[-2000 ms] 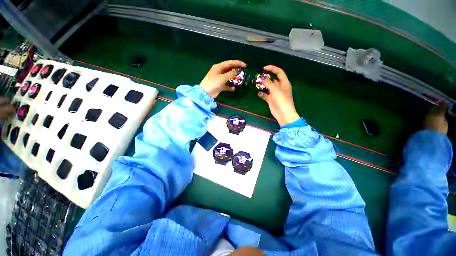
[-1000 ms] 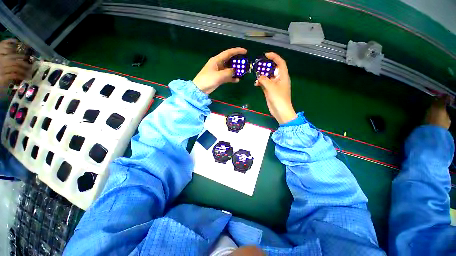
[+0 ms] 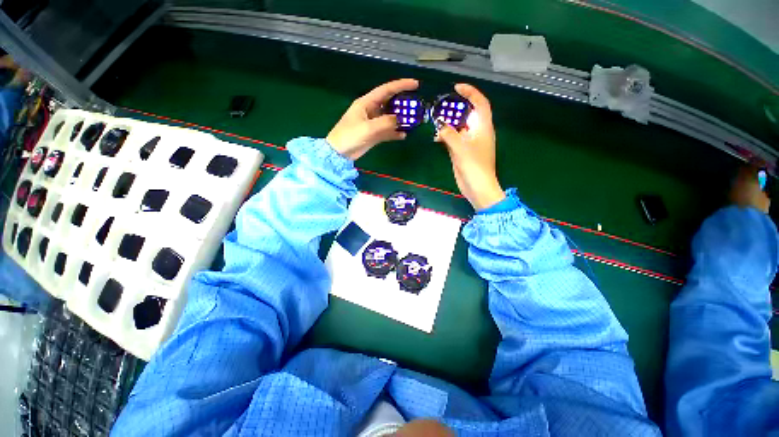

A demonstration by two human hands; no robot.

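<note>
My left hand [image 3: 373, 121] holds a smartwatch head [image 3: 407, 112] between its fingers, screen lit with a dot grid of icons. My right hand [image 3: 475, 141] holds another smartwatch head [image 3: 449, 112], also lit with a dot grid. The two watches are side by side over the green belt, nearly touching. Three more watch heads with lit faces lie on the white paper sheet [image 3: 381, 308]: one near the top edge [image 3: 401, 206] and two close together lower down [image 3: 379, 258]. A small dark-blue square [image 3: 353, 239] lies at the paper's left edge.
At left is a white foam tray [image 3: 190, 232] with rows of dark cut-outs and several red-faced units. Dark units lie on the belt, left [image 3: 241, 106] and right [image 3: 653, 209]. A white block [image 3: 519, 54] and clear holder [image 3: 620, 92] sit on the metal rail. Another person's sleeve [image 3: 723, 308] is at right.
Two seconds ago the held watches showed watch faces; now both show dot grids. They have moved up and closer together. The other person's hand at the foam tray has drawn away.
</note>
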